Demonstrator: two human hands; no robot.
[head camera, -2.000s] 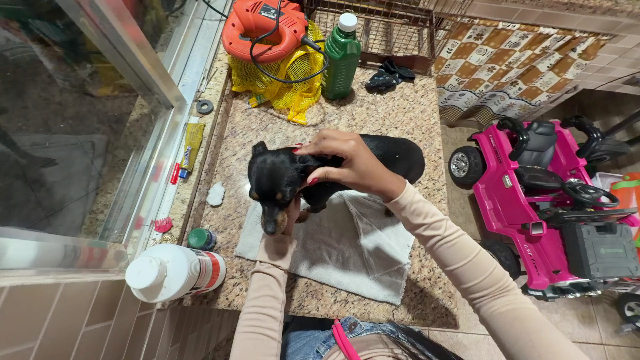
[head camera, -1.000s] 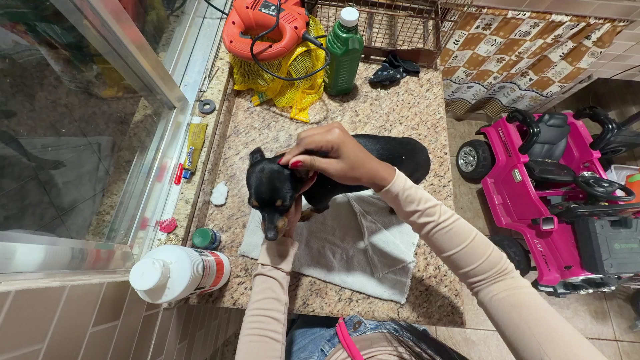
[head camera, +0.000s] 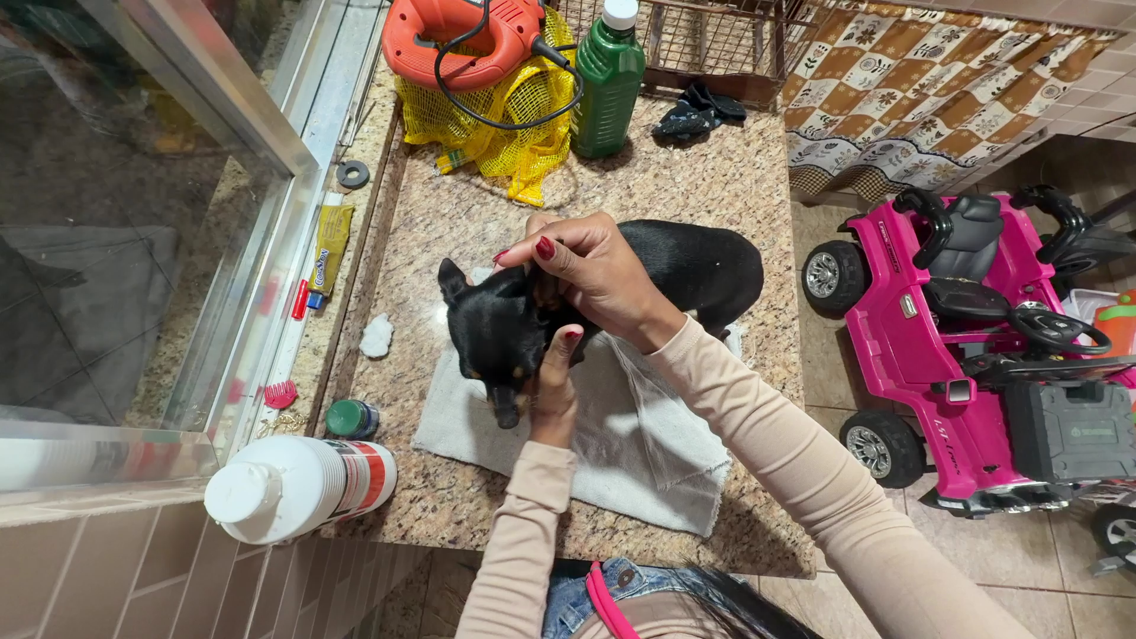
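Note:
A small black dog with tan marks is on a light grey cloth on the granite counter, its head lowered toward the left. My left hand supports the dog's head from below, thumb up beside its cheek. Above the neck, my right hand has its thumb and fingertips together at the dog's ear, which is mostly hidden by the fingers. A tuft of white cotton lies left of the dog, and a small jar with a green lid stands below it.
A white plastic bottle stands at the near left corner. At the back are an orange power tool on yellow mesh, a green bottle, a black cloth item and a wire cage. A pink toy car stands right of the counter.
My right hand has shifted from the top of the dog's head to beside its ear, fingers now pinched together. My left thumb now shows beside the dog's cheek.

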